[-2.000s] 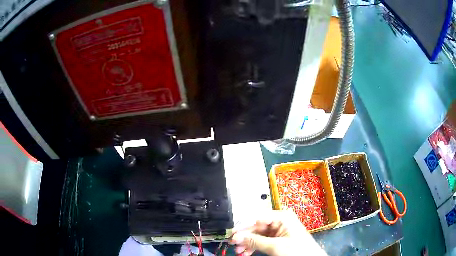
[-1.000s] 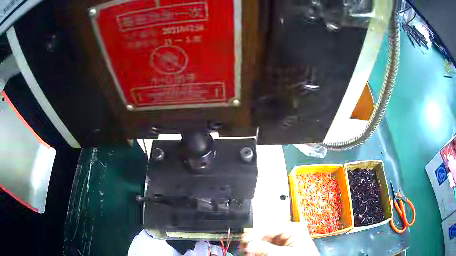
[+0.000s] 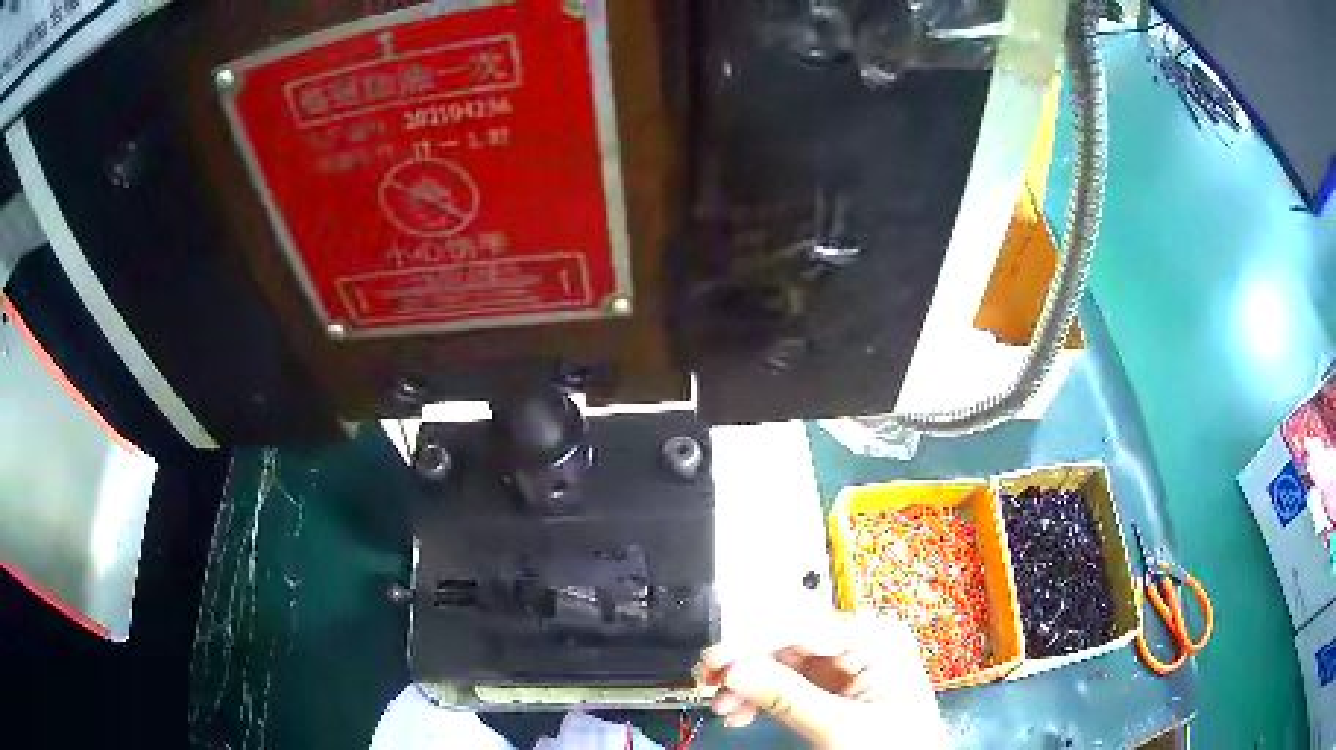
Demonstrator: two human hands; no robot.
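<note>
My right hand (image 3: pixel 828 689) is bare and at the bottom centre, beside the front right corner of the dark die block (image 3: pixel 564 615). Its thumb and fingertips are close together; whether they grip anything is too small to tell. Thin red and dark wire ends (image 3: pixel 686 728) show just below the fingertips, cut off by the bottom edge. White, cloth-like shapes (image 3: pixel 440 721) lie at the bottom edge; I cannot make out my left hand there. The round press ram (image 3: pixel 548 440) stands above the block.
A bin of small red pieces (image 3: pixel 920 589) and a bin of small black pieces (image 3: pixel 1058 569) stand at right, with orange-handled scissors (image 3: pixel 1175 615) beside them. The black machine body with its red warning plate (image 3: pixel 432 176) fills the top. A ribbed metal hose (image 3: pixel 1084 220) curves behind the bins.
The camera view has shifted between frames. The red wire ends that stood up in front of the block now show lower, near the bottom edge. My right hand stays at the block's front right corner.
</note>
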